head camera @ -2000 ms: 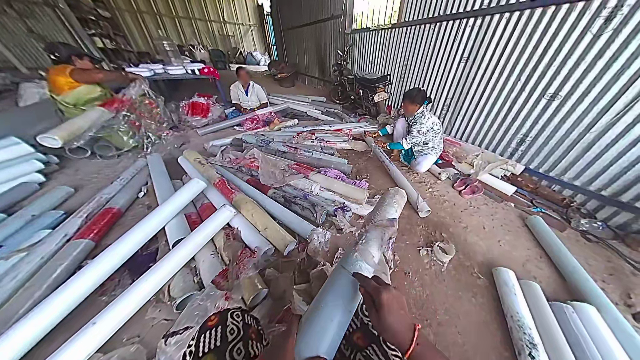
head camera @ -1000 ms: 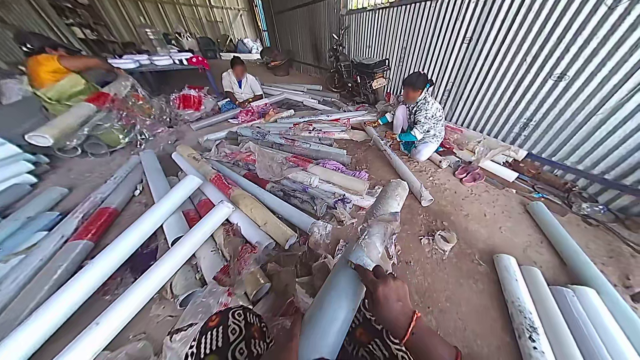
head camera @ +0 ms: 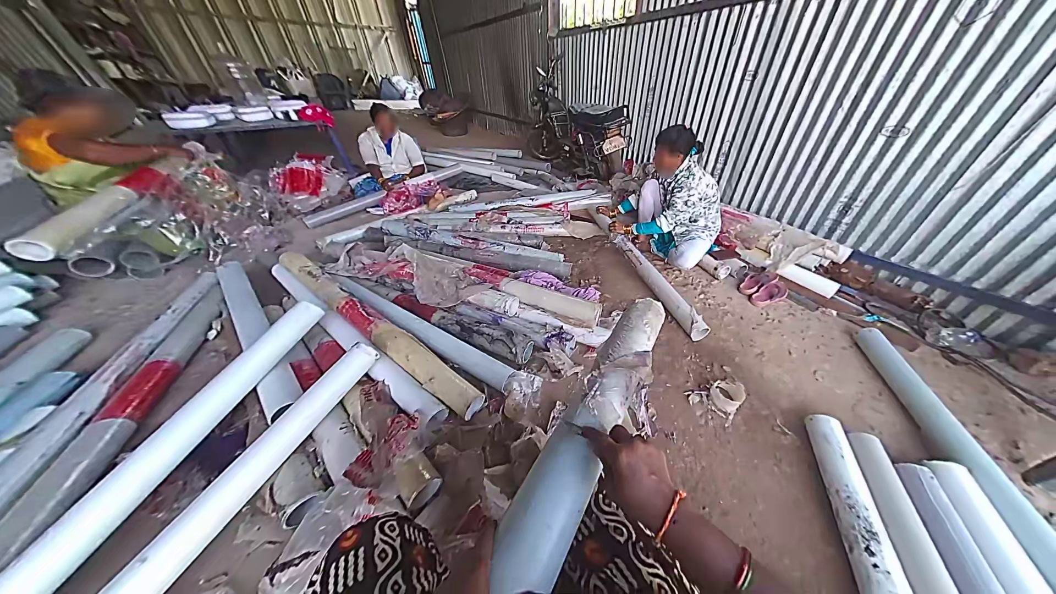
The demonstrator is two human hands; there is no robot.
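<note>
A grey-blue plastic pipe (head camera: pixel 549 503) slants away from me between my knees, with torn, dirty clear plastic film (head camera: pixel 623 363) around its far part. My right hand (head camera: pixel 631 470) is on the pipe's right upper side, at the film's near edge. A small thin tool, seemingly a blade (head camera: pixel 581 429), sticks out from its closed fingers toward the left. Only a blurred part of my left hand (head camera: pixel 474 565) shows, low on the left side of the pipe at the bottom edge; its fingers are hidden.
White pipes (head camera: pixel 247 462) and a heap of film-wrapped pipes (head camera: pixel 429 363) lie left and ahead. More pipes (head camera: pixel 858 503) lie at right. Scraps of film (head camera: pixel 726 396) are on the dirt floor. Three people sit farther off, near a motorcycle (head camera: pixel 577 124) and a table (head camera: pixel 247 125).
My right hand has stayed at the film's near edge on the pipe, with only slight movement. The pipe lies in much the same place.
</note>
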